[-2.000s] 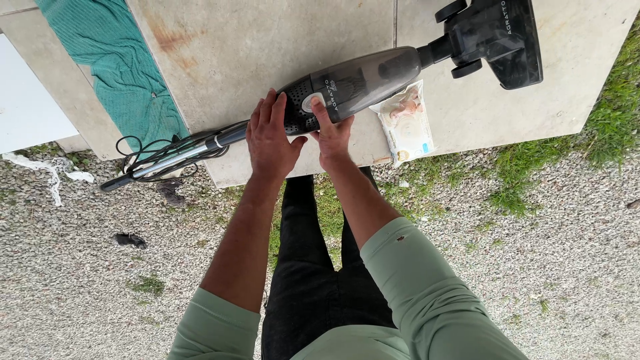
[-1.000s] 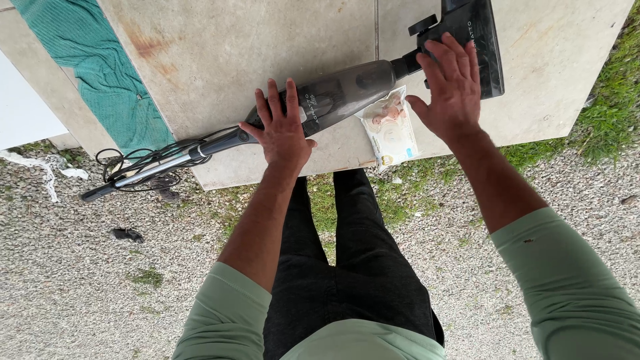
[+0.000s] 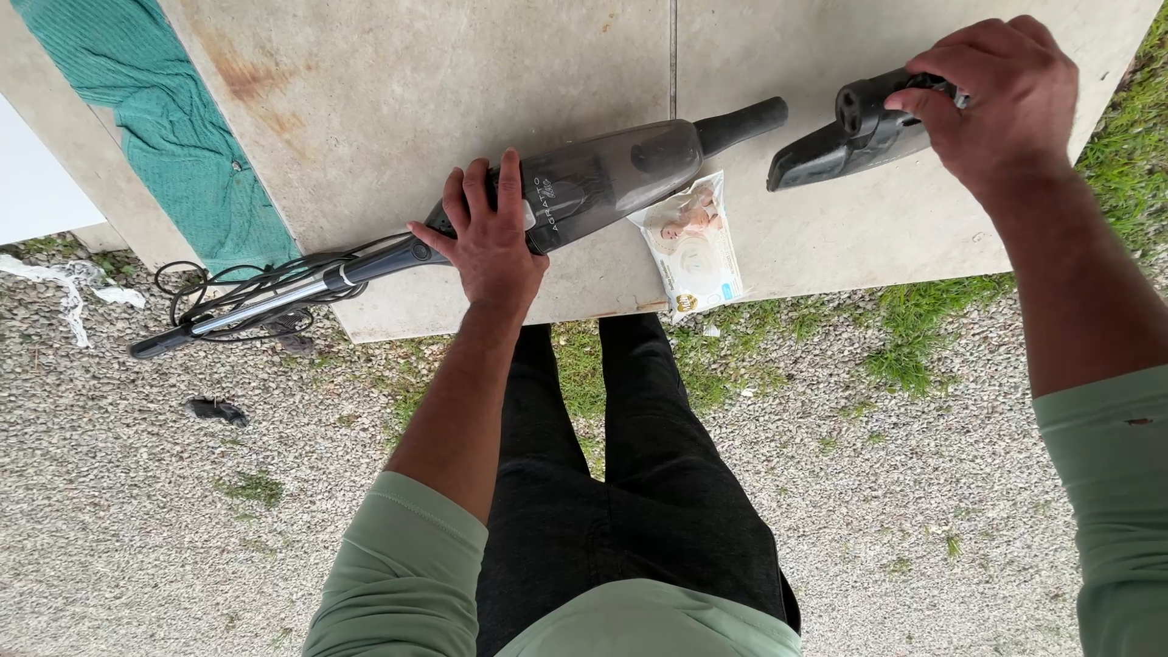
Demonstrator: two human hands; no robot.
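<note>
A black and grey stick vacuum cleaner point(image 3: 639, 169) lies across the pale stone surface. My left hand point(image 3: 497, 228) grips its body near the handle end, fingers over the top. In my right hand point(image 3: 999, 100) is the black floor head point(image 3: 844, 151), held off the vacuum's nozzle point(image 3: 744, 126) with a gap between them. The floor head is tilted, and my fingers hide part of it. A black power cord point(image 3: 265, 278) is looped about the metal tube point(image 3: 260, 306) at the left.
A soft pack of wipes point(image 3: 695, 246) lies beside the vacuum, by the stone slab's point(image 3: 511, 73) near edge. A green cloth point(image 3: 182, 146) is at the left. Gravel point(image 3: 319, 547), grass and a small black scrap point(image 3: 219, 411) lie below.
The floor head has come off the vacuum's nozzle, where both earlier frames show it attached. My right hand moved from the vacuum's body to the floor head and now holds it at the right.
</note>
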